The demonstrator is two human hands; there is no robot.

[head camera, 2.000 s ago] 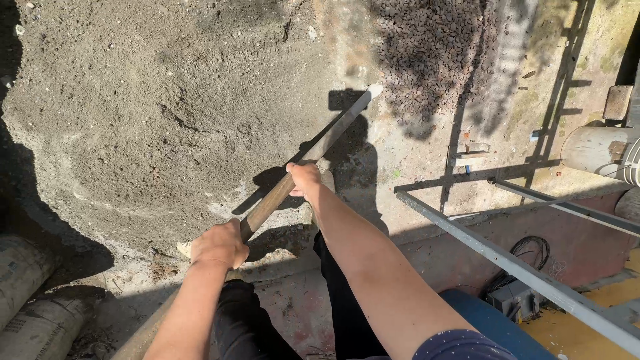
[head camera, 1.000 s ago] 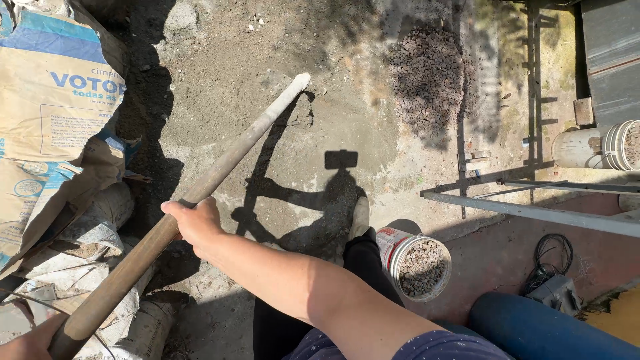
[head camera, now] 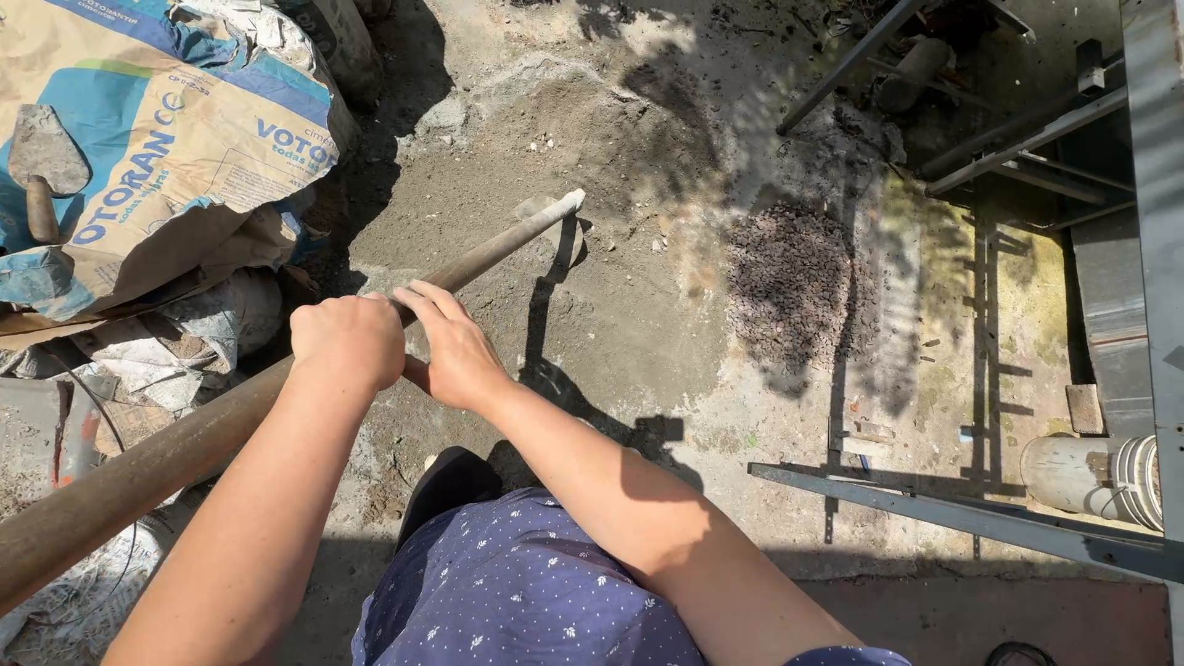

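A long wooden handle (head camera: 208, 421) runs from the lower left edge up to the middle of the view, its far end at a metal tool head (head camera: 541, 211), partly seen, on the grey sand or dry mortar mix (head camera: 462, 203). My left hand (head camera: 347, 342) is wrapped around the handle. Just ahead of it, my right hand (head camera: 453, 347) rests against the handle from the right with its fingers over the top. Its thumb side is close to my left hand. How tightly the right fingers close is partly hidden.
Torn cement bags (head camera: 208, 120) lie at the left, with a trowel (head camera: 46, 166) on top. A gravel pile (head camera: 786, 287) is on the concrete to the right. Metal bars (head camera: 962, 518) and a white bucket (head camera: 1091, 476) stand at the right.
My left hand has moved up the handle from the lower left and is now beside my right hand. The view has shifted, and the gravel bucket seen near my foot is out of sight.
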